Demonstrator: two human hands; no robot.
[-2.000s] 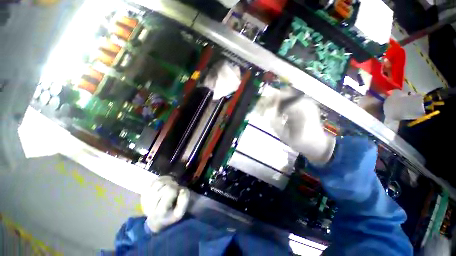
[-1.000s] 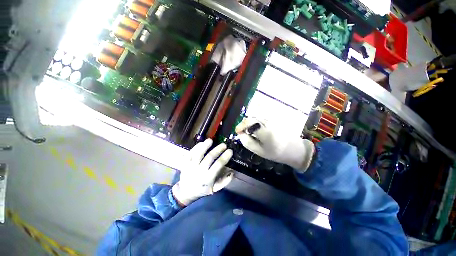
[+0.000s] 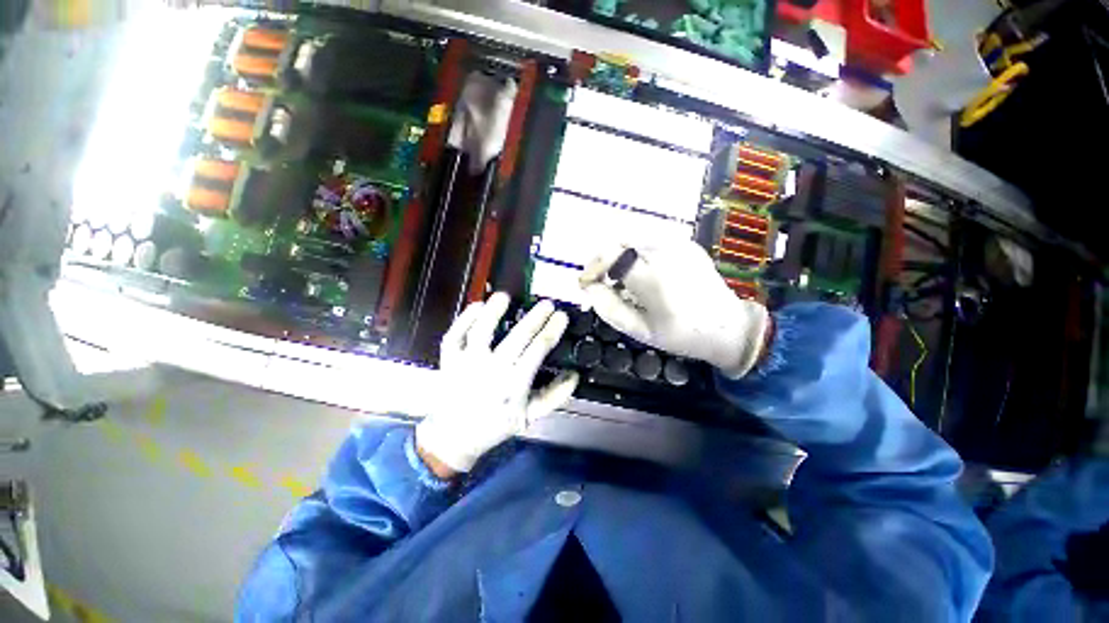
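Note:
A circuit board lies in its carrier in front of me, with large silver-white rectangles point(image 3: 620, 189), orange inductors point(image 3: 744, 234) to their right and dark round capacitors point(image 3: 618, 358) along the front edge. My gloved right hand point(image 3: 675, 304) is over the board's lower middle and grips a slim dark marker pen point(image 3: 621, 264); its tip is hidden. My gloved left hand point(image 3: 493, 383) rests with spread fingers on the board's front left corner, left of the capacitors. It holds nothing that I can see.
A second board point(image 3: 274, 274) lies at left, with a crumpled white cloth point(image 3: 483, 116) between the boards. Metal rails point(image 3: 511, 37) run behind and in front. A tray of green parts point(image 3: 699, 27) and a red bin point(image 3: 885, 34) stand behind. A blue sleeve point(image 3: 1056, 535) shows at lower right.
My right hand has come down from the board's back to its lower middle. My left hand has moved from the front rail onto the board's corner, fingers spread. The view has shifted.

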